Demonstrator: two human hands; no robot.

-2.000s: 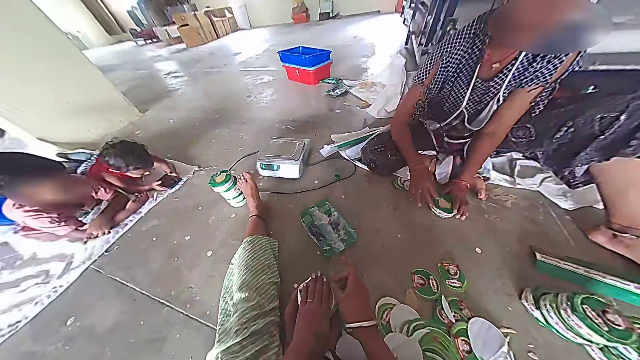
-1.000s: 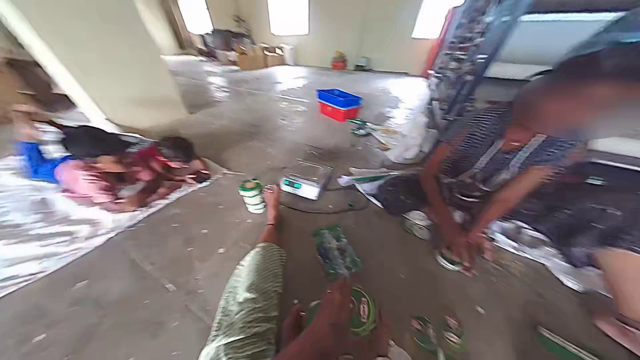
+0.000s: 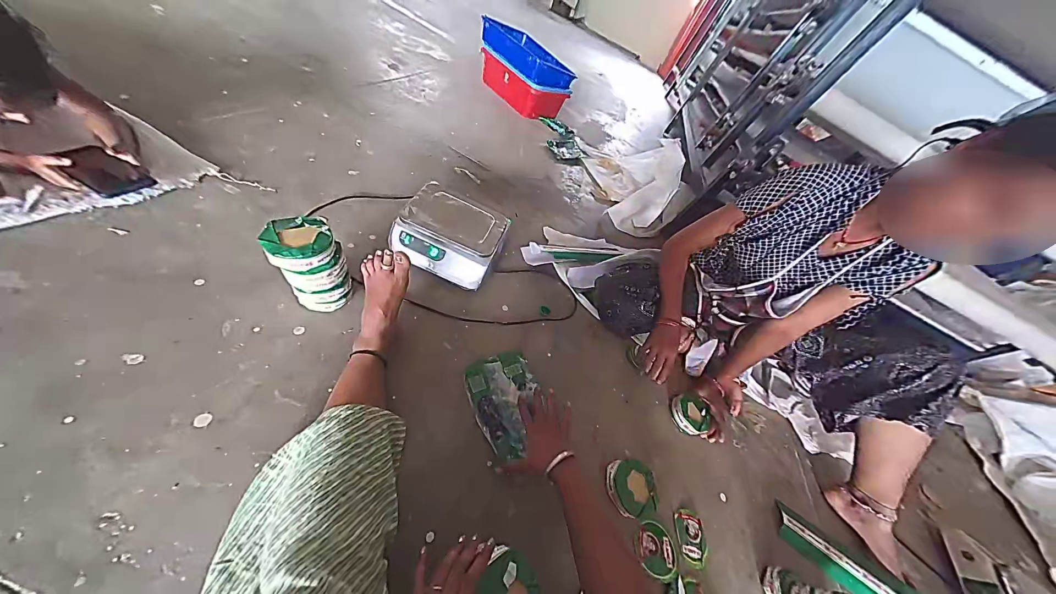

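My right hand (image 3: 540, 433), with a pale bangle at the wrist, lies on the right side of a green printed packet (image 3: 497, 404) on the floor. Its fingers are spread. At the bottom edge my left hand (image 3: 454, 569) rests against a round green-wrapped pack (image 3: 507, 572), partly cut off by the frame. Right of my right forearm lie a round green-and-tan pack (image 3: 634, 488) and printed green discs (image 3: 657, 549). A stack of round wrapped packs (image 3: 309, 268) stands left of my outstretched foot.
A digital scale (image 3: 450, 235) with a cable sits beyond my foot. A co-worker (image 3: 808, 247) at right handles another round pack (image 3: 691, 413). Blue and red crates (image 3: 524, 82) stand farther back. Another person's hands hold a dark phone-like object (image 3: 107, 171) at left.
My right hand has moved forward from near the round pack onto the green packet. The view has tilted down and turned.
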